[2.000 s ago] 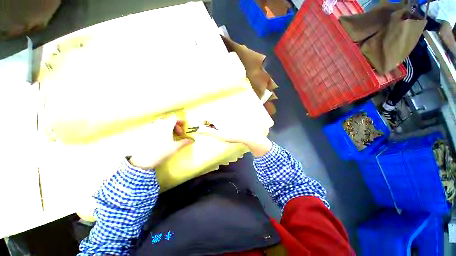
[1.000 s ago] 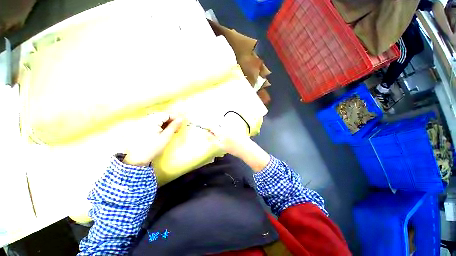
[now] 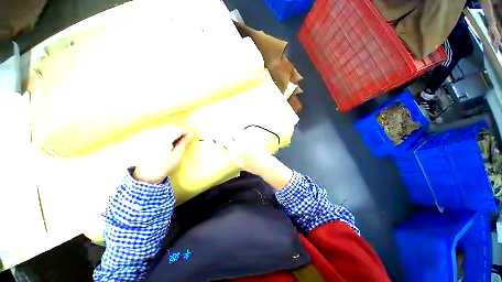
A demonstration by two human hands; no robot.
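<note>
Pale yellow fabric [image 3: 203, 171], largely washed out to white, lies over the table in front of me, with a folded ridge across it. My left hand [image 3: 162, 151] rests on the fabric, its fingers bent at the near side of the ridge; glare hides what they pinch. My right hand [image 3: 247, 154] is just right of it, closed around thread snips [image 3: 216, 142], of which only small dark parts show between the hands. A black cord [image 3: 264, 128] curves over the fabric beside my right hand.
Brown pieces [image 3: 269, 52] hang at the table's right edge. A red crate [image 3: 352, 52] with brown material, a blue bin of scraps [image 3: 397, 122] and more blue bins [image 3: 446, 165] stand on the floor at right. A person's leg [image 3: 448, 66] shows behind the crate.
Since two seconds ago, my left hand has drawn back slightly left from the snips, which now show less. The black cord has come into sight. The view has shifted a little.
</note>
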